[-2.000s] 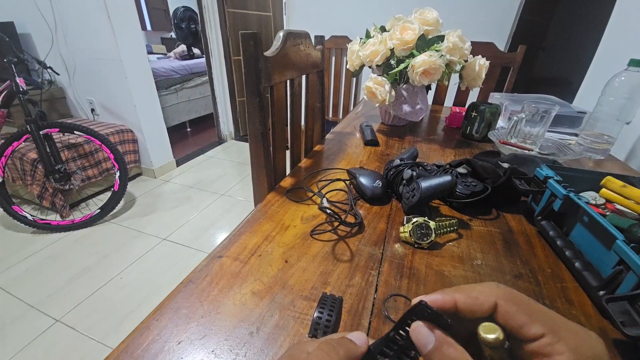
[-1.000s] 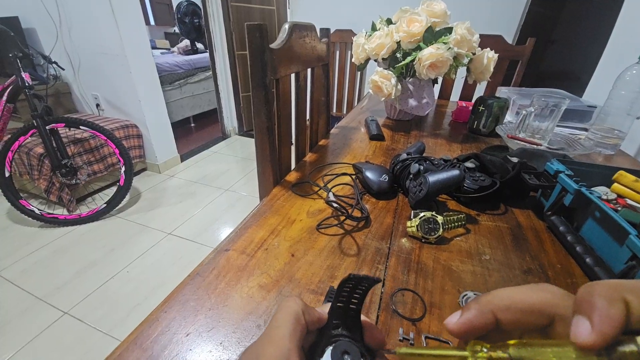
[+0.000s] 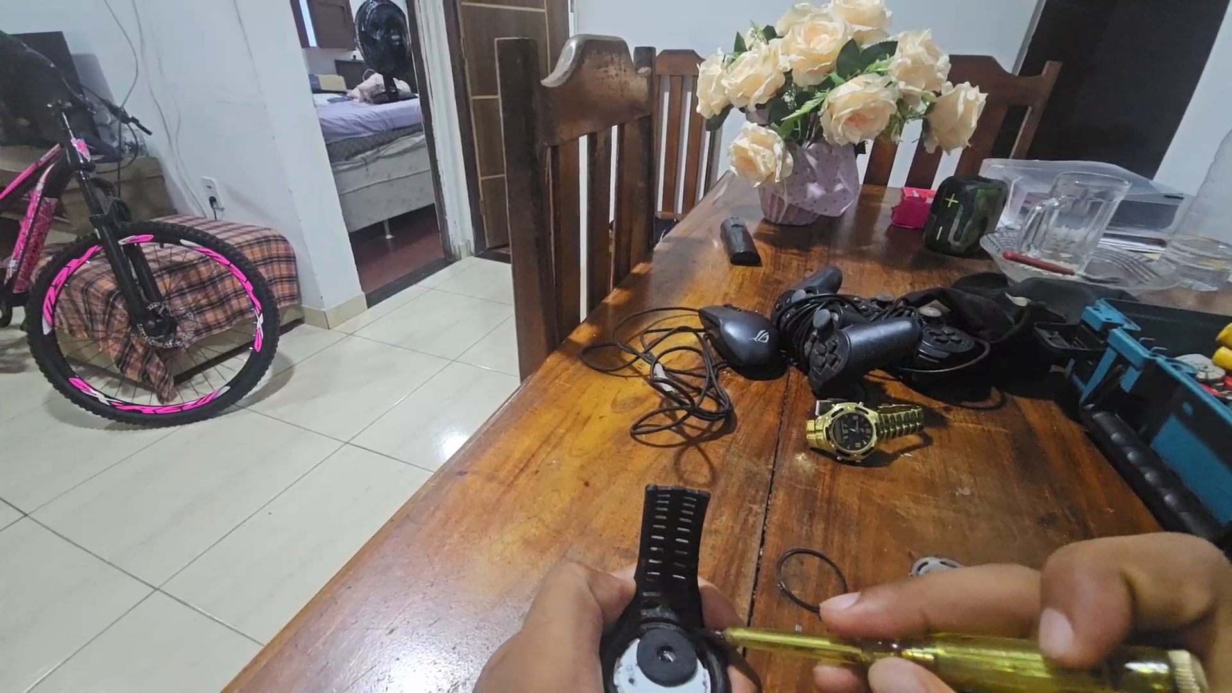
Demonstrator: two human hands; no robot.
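Note:
My left hand (image 3: 568,630) grips a black wristwatch (image 3: 664,664), whose open back shows a pale inner part with a dark disc. Its perforated black strap (image 3: 674,549) stands up, away from me. In my right hand (image 3: 1049,606) is a screwdriver with a translucent yellow handle (image 3: 1001,659); its tip meets the watch's right edge near the strap. A thin black ring (image 3: 810,579) lies on the wooden table between the hands, and a small metal piece (image 3: 934,565) shows behind my right fingers. Past them rests a gold-coloured watch (image 3: 855,430).
On the table (image 3: 539,520) are a black computer mouse (image 3: 741,339) with a tangled cable, game controllers (image 3: 861,351), a blue toolbox (image 3: 1169,414) at the right, a flower vase (image 3: 811,183), a speaker (image 3: 964,215) and a glass mug (image 3: 1073,221). A wooden chair (image 3: 597,87) borders the left edge.
The screwdriver tip, apart from the watch a second ago, has come to its edge. The watch has turned so that its strap points up and its back is in fuller view.

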